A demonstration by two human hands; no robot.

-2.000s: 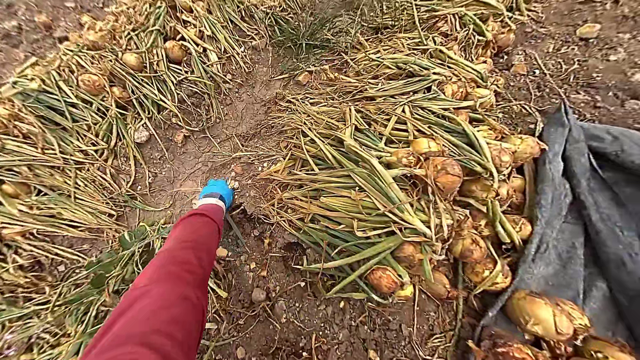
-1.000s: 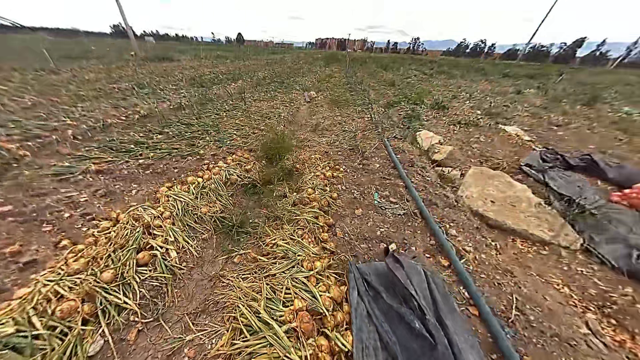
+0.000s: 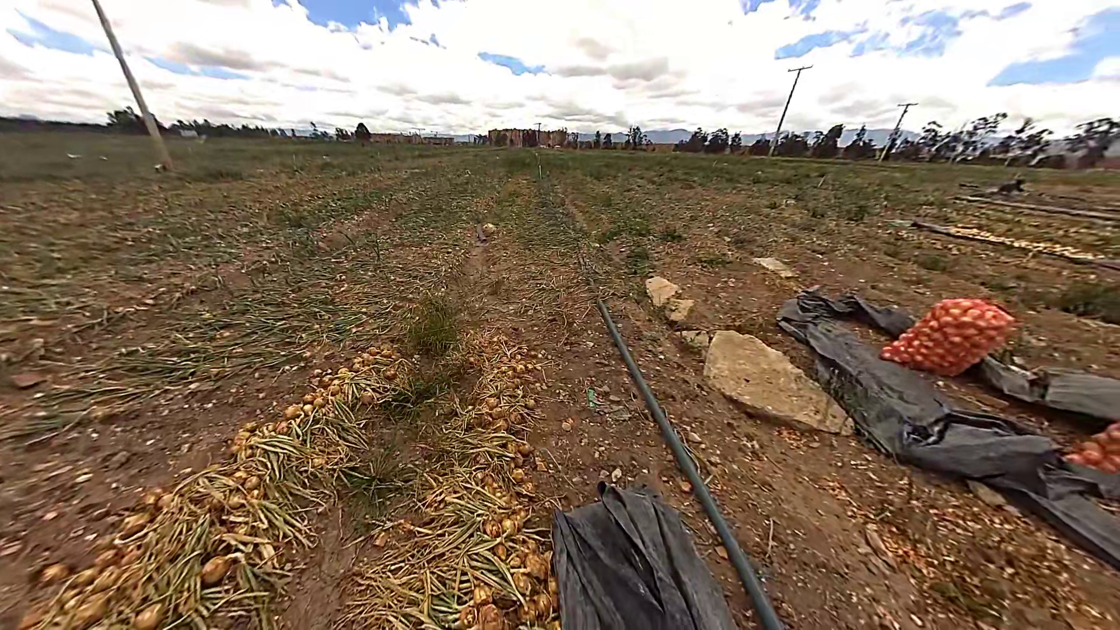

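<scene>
Neither of my hands shows in the head view. Pulled yellow onions with dry tops (image 3: 214, 569) lie in a long row at the lower left. A second row of onions with their leaves (image 3: 494, 525) runs up the lower middle. Right beside that row, at the bottom edge, a folded dark plastic sheet (image 3: 639, 560) lies on the soil. Farther off at the right, a red mesh sack full of onions (image 3: 949, 337) rests by a long crumpled dark sheet (image 3: 927, 420).
A dark hose or pipe (image 3: 669, 429) runs away over the soil, right of the near sheet. Large flat stones (image 3: 770, 381) lie beyond it. Part of another red sack (image 3: 1098, 451) shows at the right edge. A pole (image 3: 131, 83) stands far left.
The view has swung up from the ground to the field and sky. A blue-gloved hand and red sleeve, seen over the soil two seconds ago, are out of view.
</scene>
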